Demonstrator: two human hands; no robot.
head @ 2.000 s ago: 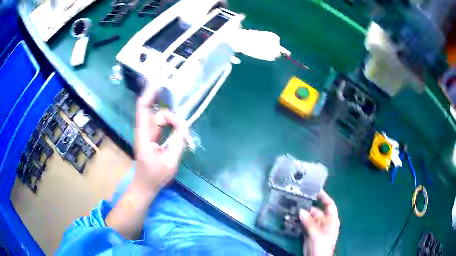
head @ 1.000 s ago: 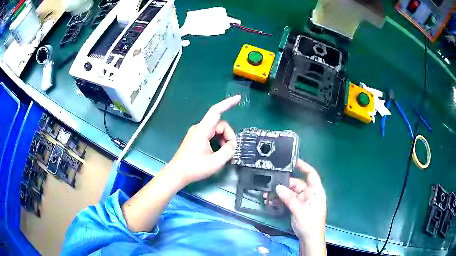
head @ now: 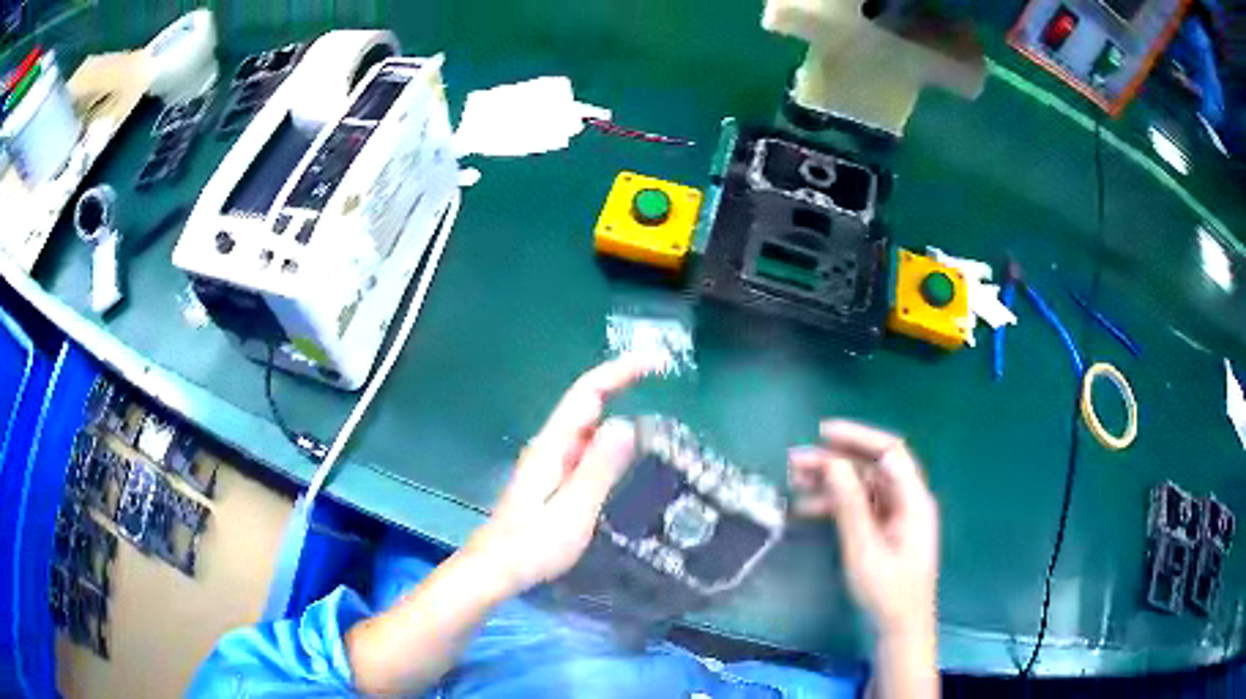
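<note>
A trail camera housing [head: 690, 519], blurred, is tilted above the bench's near edge, its hexagonal lens opening facing up. My left hand [head: 560, 478] grips its upper left part, with the index finger pointing away. A small clear, shiny piece of film [head: 651, 339] shows at that index fingertip. My right hand [head: 870, 512] is blurred, to the right of the housing and apart from it, fingers bent. Whether a small thing is between its fingertips cannot be told. The housing's lower half is blurred near my clothing.
A white tape dispenser [head: 321, 205] stands left. Yellow button boxes [head: 648, 219] flank the black press fixture [head: 799, 246], below the cream press head [head: 875, 68]. Blue-handled cutters [head: 1045, 314], a tape ring [head: 1108, 406] and dark housings [head: 1189, 546] lie right. A blue bin [head: 34, 478] holds housings at left.
The housing has turned and tilted, moving slightly down. My left hand has taken hold of it. My right hand has let go and moved right. The clear film stays at my left index fingertip.
</note>
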